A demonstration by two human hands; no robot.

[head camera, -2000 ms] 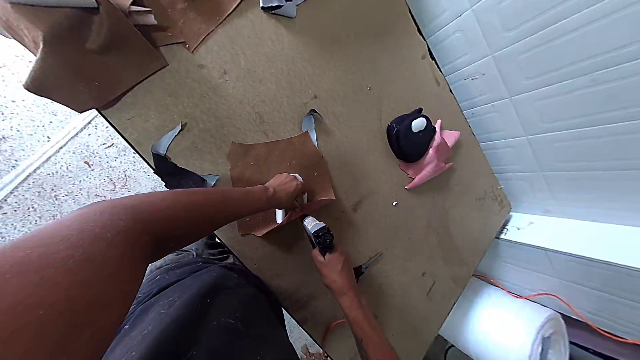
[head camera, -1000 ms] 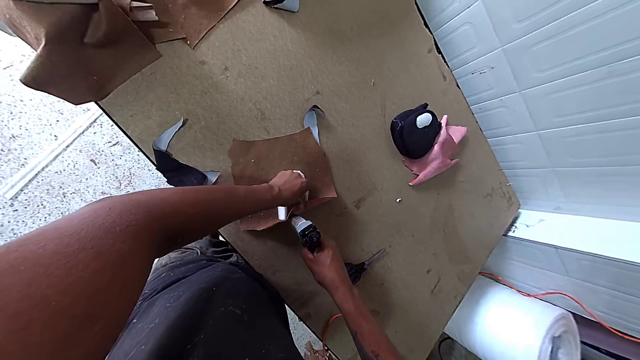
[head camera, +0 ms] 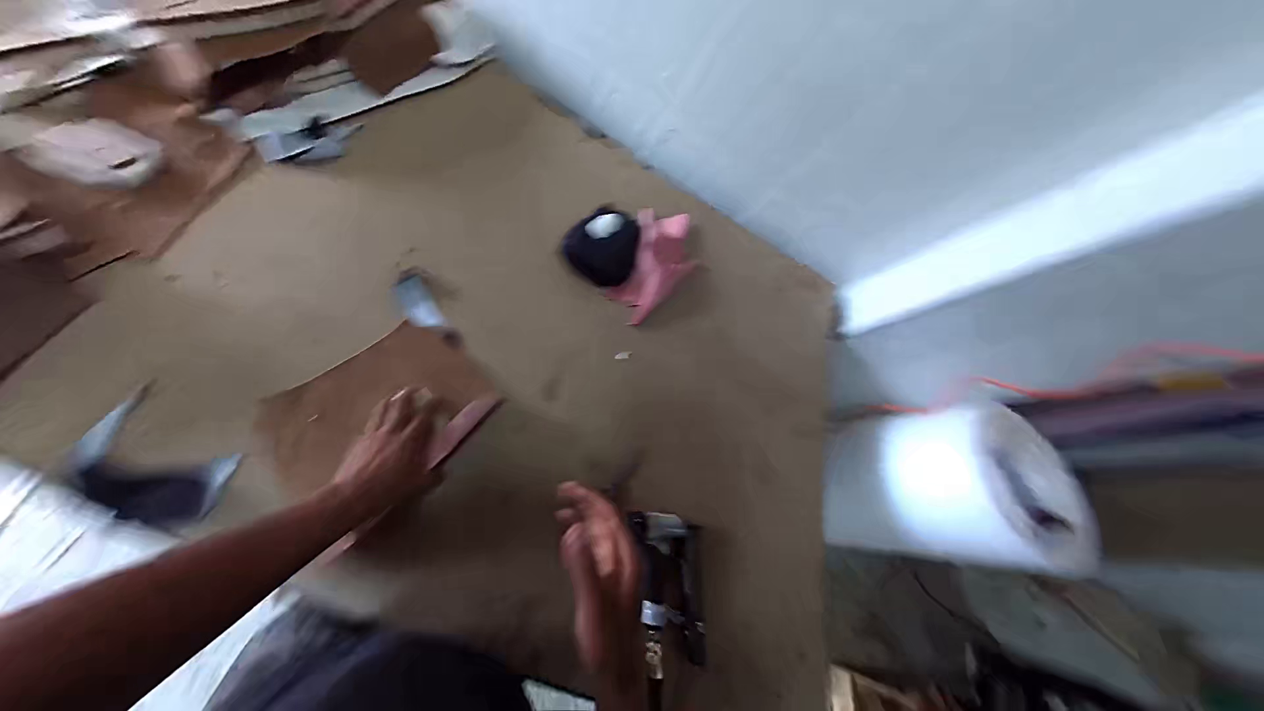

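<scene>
A piece of brown leather (head camera: 336, 405) lies on the table with a reddish edge turned up at its right. My left hand (head camera: 395, 449) is on it, fingers curled at that edge; a small pale bit shows by the fingertips, too blurred to name. To the right, my right hand (head camera: 597, 553) is blurred and holds nothing, fingers apart. Just beside it a black and silver air tool (head camera: 671, 578), which looks like a staple gun, lies on the table with a hose fitting at its lower end. A dark pointed tool (head camera: 620, 474), perhaps scissors, lies above it.
Grey scraps (head camera: 420, 301) and a dark scrap (head camera: 148, 494) lie around the leather. Beyond are a black rounded object (head camera: 600, 249) with pink material (head camera: 657, 267). Leather sheets (head camera: 188, 188) pile at upper left. A white wall (head camera: 790, 128) and white roll (head camera: 928, 484) stand right.
My right hand has let go of the air tool, which now lies to the right of the leather. The white object under my left hand no longer shows clearly. The view has shifted and blurred.
</scene>
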